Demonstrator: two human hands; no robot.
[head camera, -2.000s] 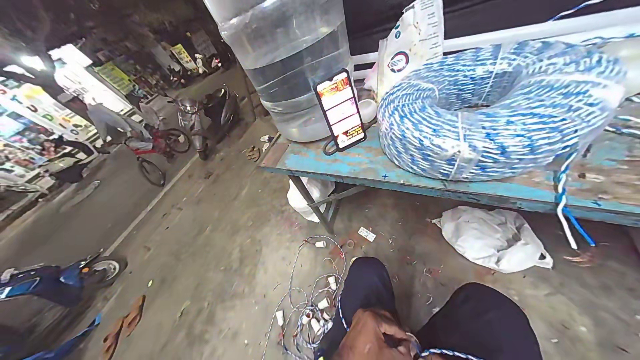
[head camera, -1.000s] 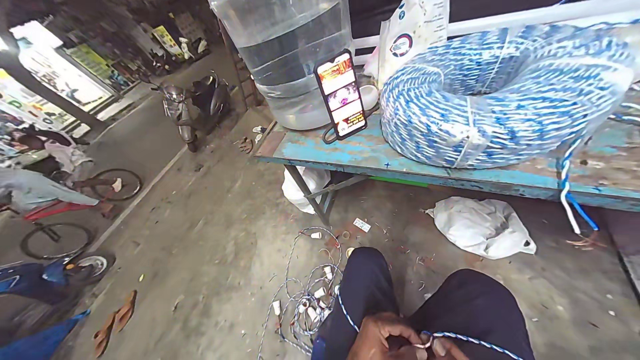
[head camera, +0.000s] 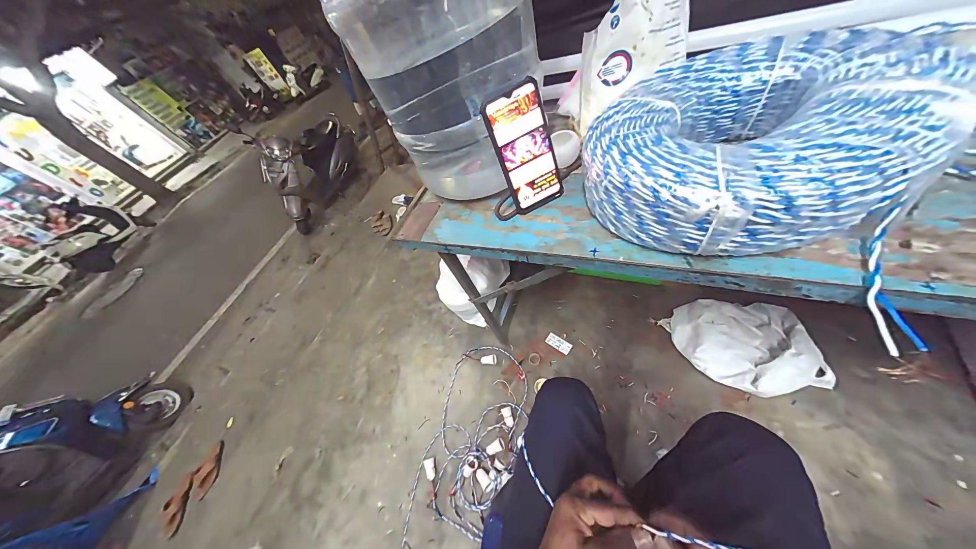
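At the bottom edge, my left hand (head camera: 583, 512) is closed on a blue-and-white twisted wire (head camera: 536, 476), which runs from the floor over my left knee. My right hand (head camera: 667, 526) is mostly hidden behind it and cut off by the frame, close to the wire where it leaves to the right; its grip is not visible. On the floor left of my knees lies a loose tangle of the same wire with several white bulb holders (head camera: 496, 446) on it. A large coil of blue-and-white twisted wire (head camera: 717, 175) rests on the bench, its loose ends hanging over the front edge.
The worn blue wooden bench (head camera: 503, 255) also holds a big water container (head camera: 457, 99), a lit phone (head camera: 524, 149) and a printed bag (head camera: 629, 61). White plastic bags (head camera: 747, 347) lie below. Sandals (head camera: 191, 488), a blue scooter (head camera: 69, 450) and a parked motorcycle (head camera: 301, 164) are at left.
My hands were more in view and close together on the wire one second ago; now they sit lower in the frame. The person with a bicycle on the road has left the view.
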